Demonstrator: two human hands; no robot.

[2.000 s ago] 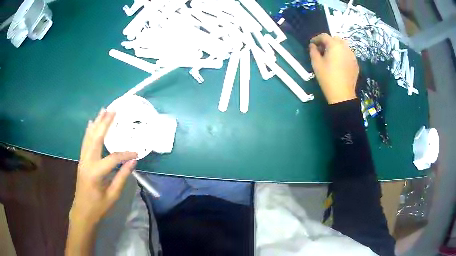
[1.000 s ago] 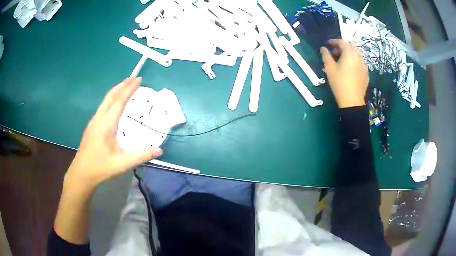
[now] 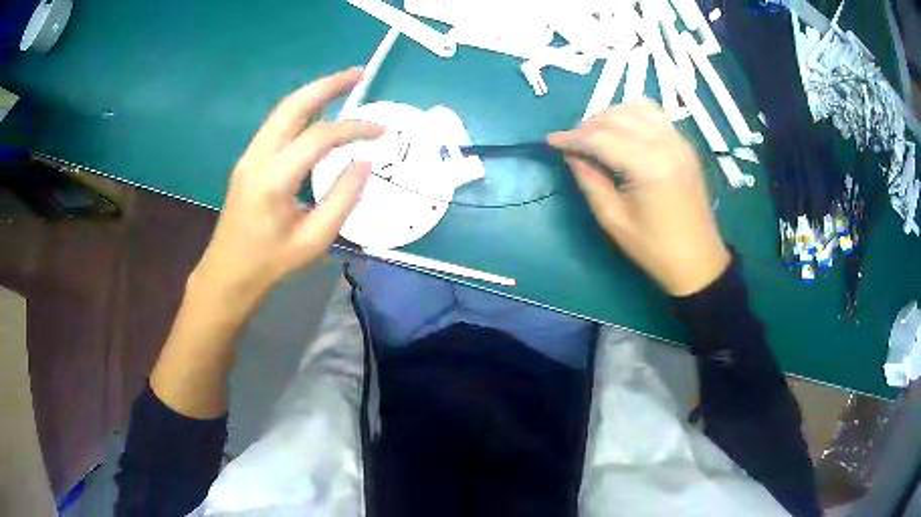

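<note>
The white round housing (image 3: 409, 217) lies on the green bench, its squarish projection to the right. My left hand (image 3: 288, 182) rests its fingers and thumb on the housing's left part, holding it. One antenna arm (image 3: 376, 69) sticks out at its upper left, another antenna arm (image 3: 444, 267) at its lower edge. My right hand (image 3: 641, 187) pinches a black antenna cable (image 3: 510, 149); the cable's blue tip is over the housing near the projection. A thin black wire (image 3: 505, 206) curves from the housing toward my right hand; its far end is hidden.
A pile of antenna arms (image 3: 631, 71) lies at the top centre. Black cables (image 3: 805, 162) with blue-yellow ends and narrow whitish-silver parts (image 3: 858, 91) lie at right. A white shell (image 3: 904, 345) sits at the right edge, a white housing (image 3: 47, 25) at the top left.
My right hand has moved left from the cable sheaf with a cable in it, toward the housing. The view has shifted, so the bench things sit further right in the picture.
</note>
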